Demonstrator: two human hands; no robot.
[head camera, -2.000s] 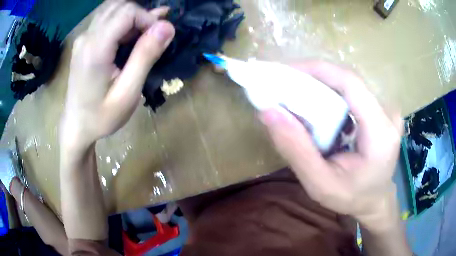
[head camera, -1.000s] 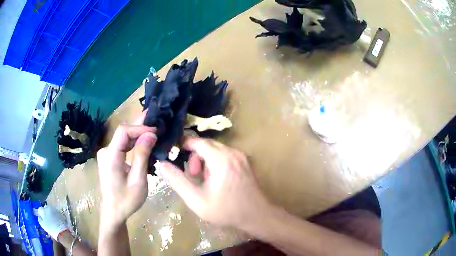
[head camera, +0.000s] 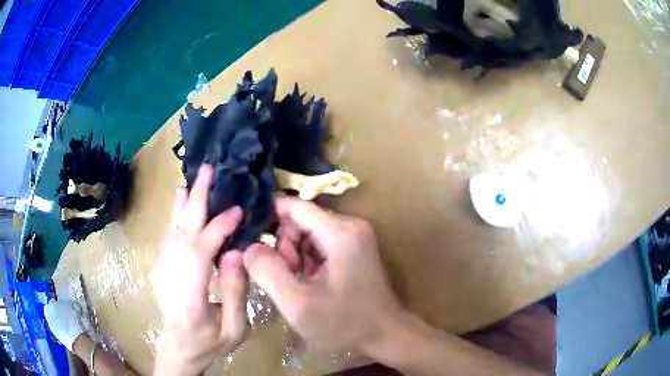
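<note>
A ragged black assembly (head camera: 246, 158) lies on the tan table in front of me. A cream limb part (head camera: 316, 183) sticks out of its right side, and a small cream end piece (head camera: 267, 239) shows at its lower edge. My bare left hand (head camera: 202, 275) holds the assembly from the lower left, fingers against the black surface. My bare right hand (head camera: 323, 272) grips its lower right edge, thumb and fingers at the small cream piece, partly hiding it. The white glue bottle (head camera: 494, 202) stands on the table at the right, its blue tip pointing up.
An open black assembly (head camera: 485, 33) lies at the top right beside a brown tag (head camera: 585, 67). A green belt (head camera: 169, 66) carries another black assembly (head camera: 92, 187) at the left. Blue crates (head camera: 62, 40) are beyond it. A neighbour's white-gloved hand (head camera: 65, 321) is at the lower left.
The glue bottle has left my right hand and stands on the table. Both hands are now at the black assembly's lower edge. My left fingers have spread further over it; the view has shifted.
</note>
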